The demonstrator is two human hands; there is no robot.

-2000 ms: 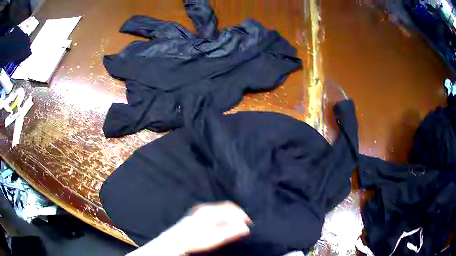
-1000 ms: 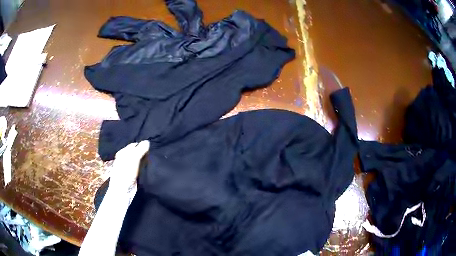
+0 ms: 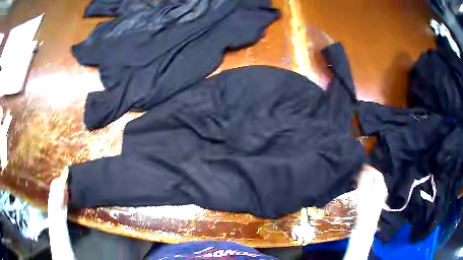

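A black jacket (image 3: 238, 142) lies spread across the table near its front edge, matte side up. One sleeve stretches to the left. My left hand (image 3: 60, 185) is at the end of that sleeve and holds its cuff edge. My right hand (image 3: 371, 185) is at the jacket's right end, at its edge; it is blurred, and whether its fingers grip the cloth cannot be told. Another sleeve (image 3: 341, 68) points up at the right.
Another black garment (image 3: 167, 45), partly shiny, lies at the upper left. A black heap (image 3: 421, 147) with a pale curling strip (image 3: 406, 200) is at the right, above a blue bin (image 3: 414, 249). White sheets (image 3: 18, 58) lie at the left edge.
My left hand has moved left and down, and the sleeve now lies stretched out leftward. My right hand has come into view at the right. The whole scene has shifted upward in the view.
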